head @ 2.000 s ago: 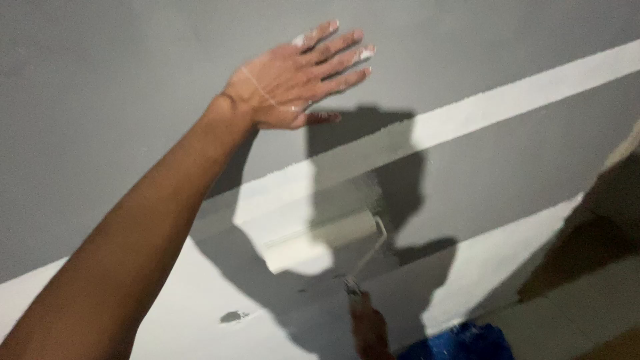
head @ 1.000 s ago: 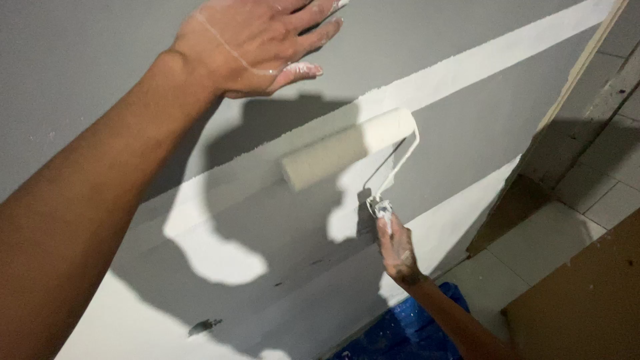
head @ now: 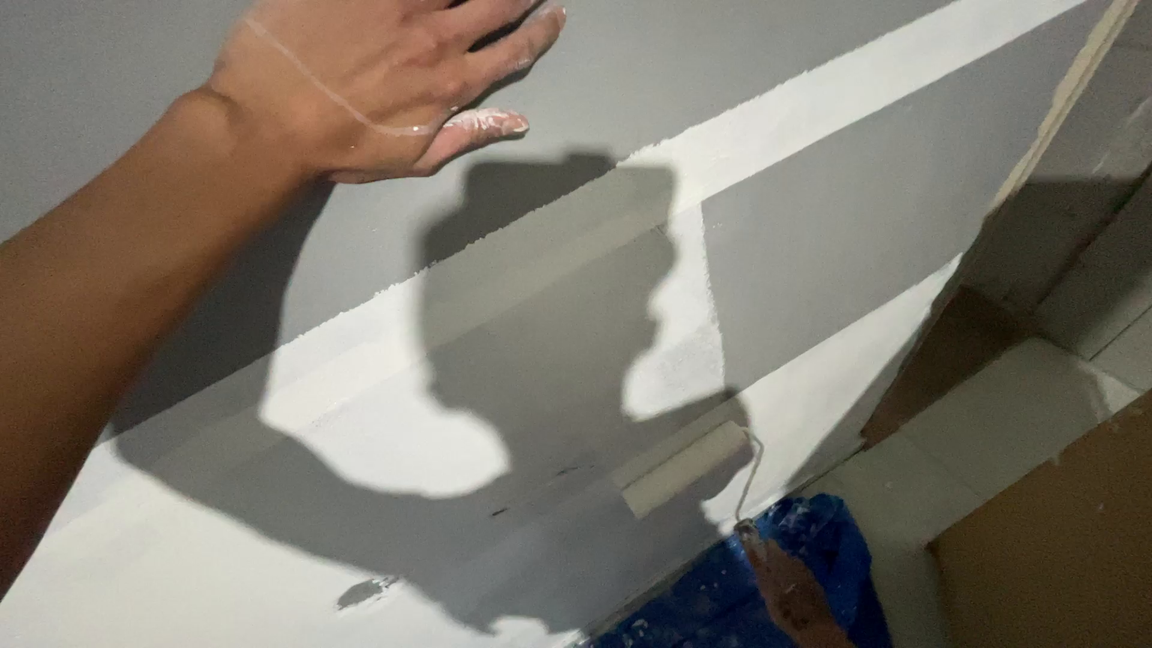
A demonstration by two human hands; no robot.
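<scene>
My left hand (head: pixel 387 81) is at the upper left, fingers spread, apparently flat against the grey part of the wall (head: pixel 837 216); white paint marks its skin and little-finger side. Low and right of centre, my right hand (head: pixel 778 576) grips the handle of a paint roller (head: pixel 684 468). The pale roller sleeve lies at the low white-painted part of the wall, close to its bottom edge, and its wire frame bends down to the hand. A fresh white area borders the grey in a ragged edge. The shadow of a head and arms falls over the painted surface.
Blue plastic sheeting (head: pixel 837 540) with white spatters lies at the foot of the wall. Pale floor tiles (head: pixel 954 459) and a brown panel or board (head: pixel 1062 531) are at the lower right. The wall ends at a rough vertical edge (head: pixel 1053 126) on the right.
The right hand has brought the roller down the wall from the grey band to near the bottom. White now covers a stretch of that band. The left hand remains at the wall.
</scene>
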